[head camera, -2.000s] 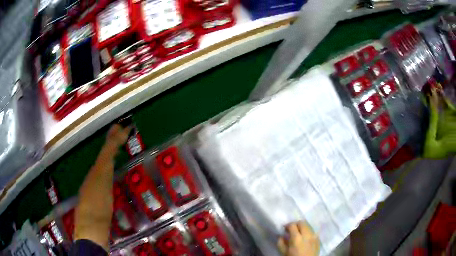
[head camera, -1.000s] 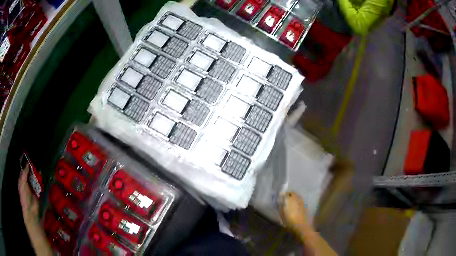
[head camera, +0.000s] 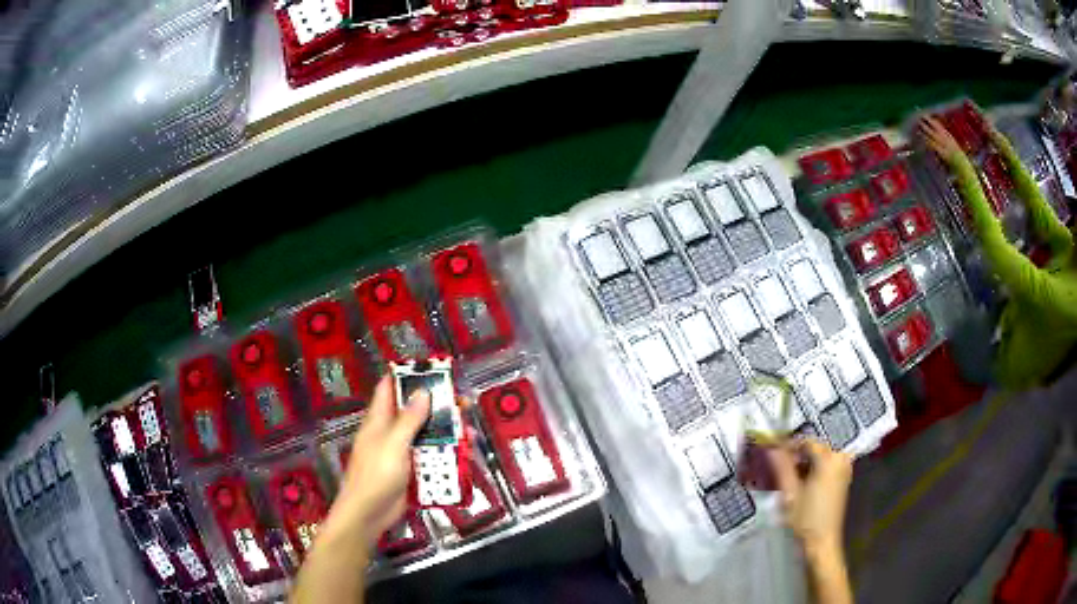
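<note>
My left hand [head camera: 380,472] holds a red phone body [head camera: 438,472] upright over the near row of the clear blister tray [head camera: 585,486]. Its dark screen and white key-contact board face me, with my thumb at the screen. The tray holds two rows of red phones, backs up. My right hand [head camera: 817,490] grips a front housing [head camera: 768,454], blurred, with a dark lower part and a yellowish upper edge. It is over the near row of the white front housing tray [head camera: 656,519], where three rows of frames lie.
A green belt [head camera: 390,207] runs behind the trays; a phone body [head camera: 206,300] lies on it. A raised shelf [head camera: 472,71] holds red parts and clear trays. A grey post stands behind the housing tray. Another person's sleeves [head camera: 1016,266] are at the right.
My left hand has brought the phone body in from the belt side to over the blister tray. My right hand has let go of the white sheet and taken a front housing; the frames lie uncovered.
</note>
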